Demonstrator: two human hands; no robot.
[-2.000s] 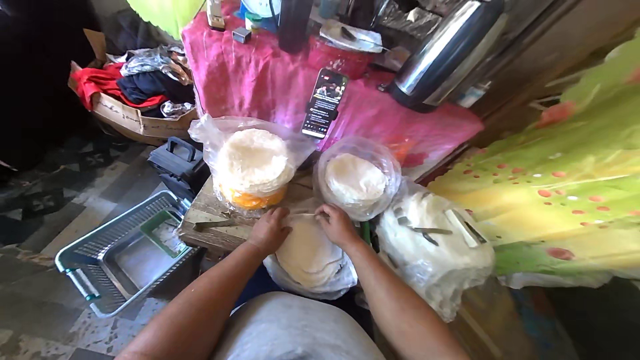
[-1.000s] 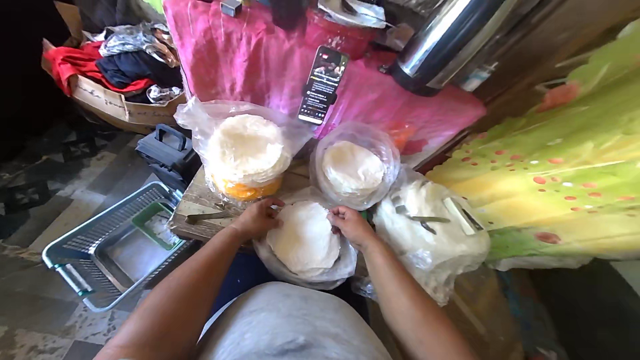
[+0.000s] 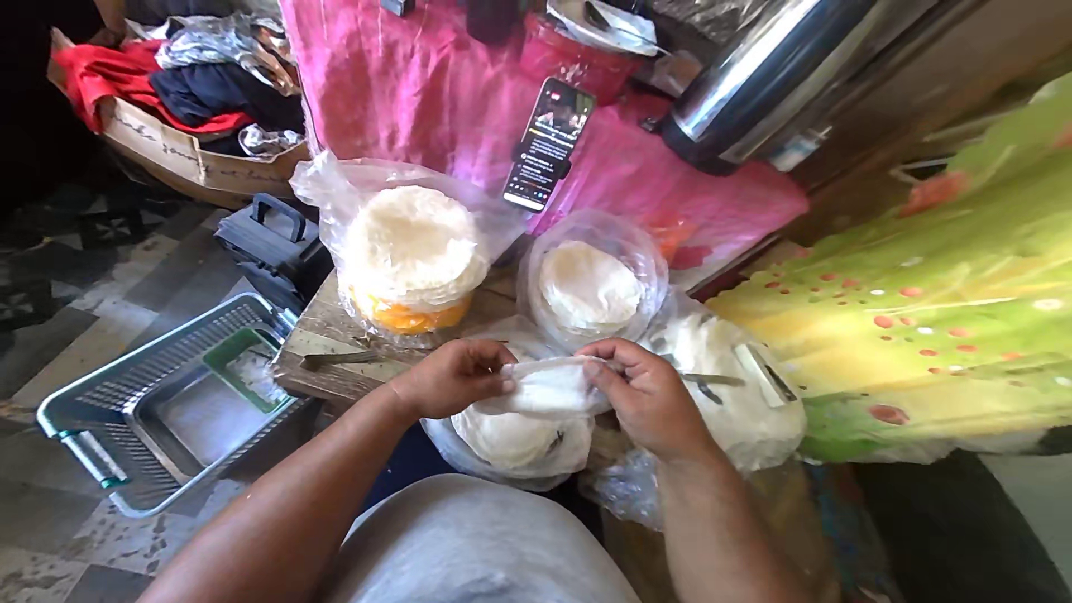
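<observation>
My left hand [image 3: 456, 377] and my right hand [image 3: 641, 389] pinch opposite ends of a thin white wrapper sheet [image 3: 548, 387], held up over a stack of round white wrappers [image 3: 507, 437] on plastic near my lap. Behind my left hand a taller stack of round wrappers [image 3: 414, 239] stands in a clear plastic bag, with something orange at its base. A smaller stack [image 3: 590, 289] lies in a round clear plastic container beyond my hands. To the right, a white mass in plastic [image 3: 712, 410] carries a knife-like metal utensil [image 3: 712, 379] and a pale flat tool [image 3: 764, 374].
A metal utensil [image 3: 342, 358] lies on the wooden tabletop [image 3: 322, 322]. A phone [image 3: 548, 144] leans on the pink cloth [image 3: 402, 92], near a steel flask [image 3: 754, 84]. At left are a plastic basket [image 3: 71, 402], a black case [image 3: 272, 234] and a cardboard box of clothes [image 3: 151, 138].
Both hands have lifted a white sheet off the stack near my lap, where they were at its edges before. The sheet now hangs folded or bunched between them.
</observation>
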